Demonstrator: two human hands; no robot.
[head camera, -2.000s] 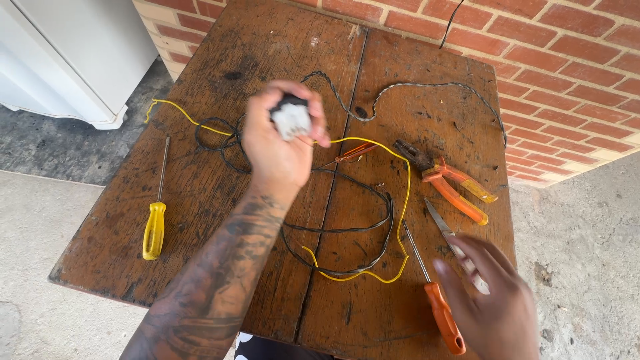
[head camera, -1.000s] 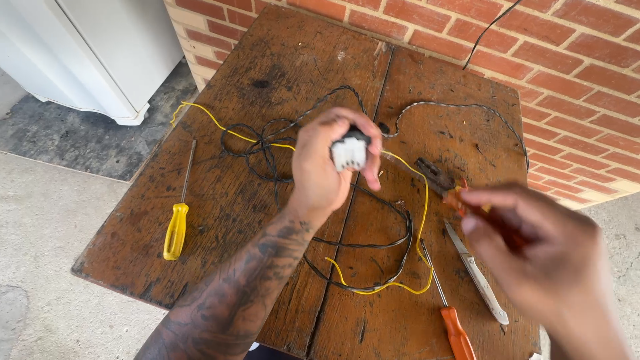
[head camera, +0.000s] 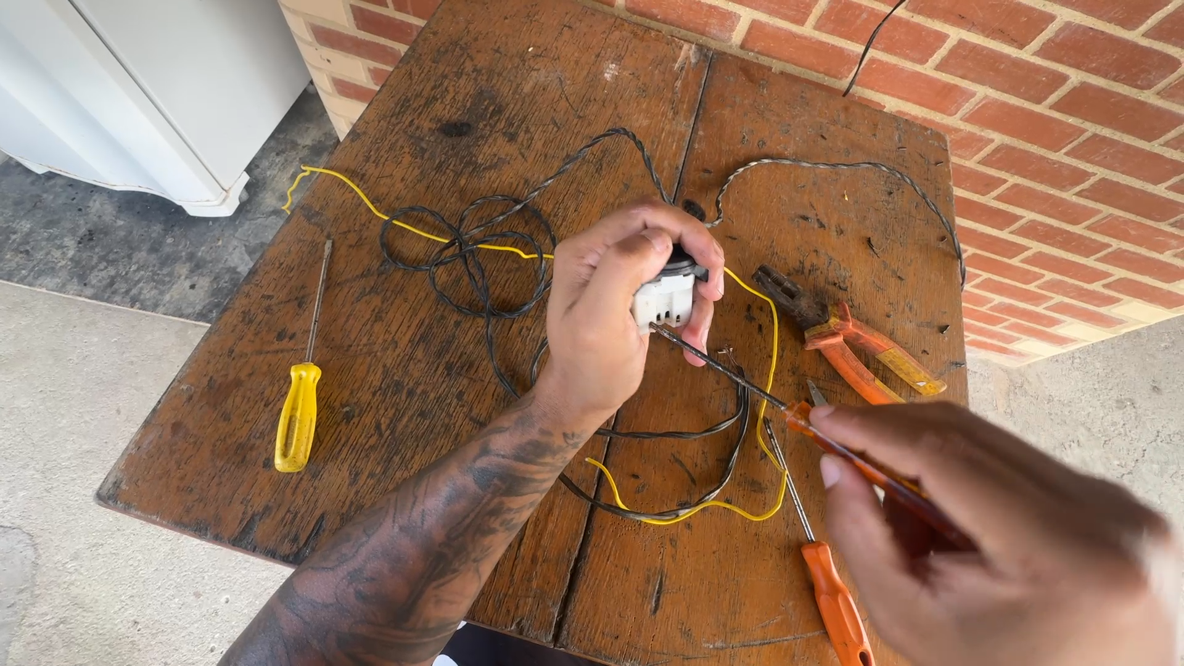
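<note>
My left hand (head camera: 615, 296) grips a small white and black electrical fitting (head camera: 663, 302), its slotted white face toward me. In my right hand (head camera: 980, 536) is a screwdriver with a translucent orange handle (head camera: 869, 467); its tip meets the lower edge of the white part. Twisted dark wire (head camera: 481, 242) lies in loops left of and below my left hand, and a yellow wire (head camera: 775, 351) curves around beneath both. Combination pliers with orange handles (head camera: 832, 338) lie right of the fitting. A second orange-handled screwdriver (head camera: 832, 592) rests beside my right hand, which mostly hides a knife (head camera: 816, 393).
A yellow-handled screwdriver (head camera: 298, 416) lies on the left of the worn wooden table (head camera: 388, 305). A brick wall (head camera: 1045, 120) borders the far and right sides. A white appliance or cabinet (head camera: 176, 83) stands at the upper left. One dark cable (head camera: 869, 46) hangs against the wall.
My right hand, empty-looking and blurred two seconds ago, now holds the translucent orange screwdriver against the fitting. My left hand has kept hold of the fitting throughout.
</note>
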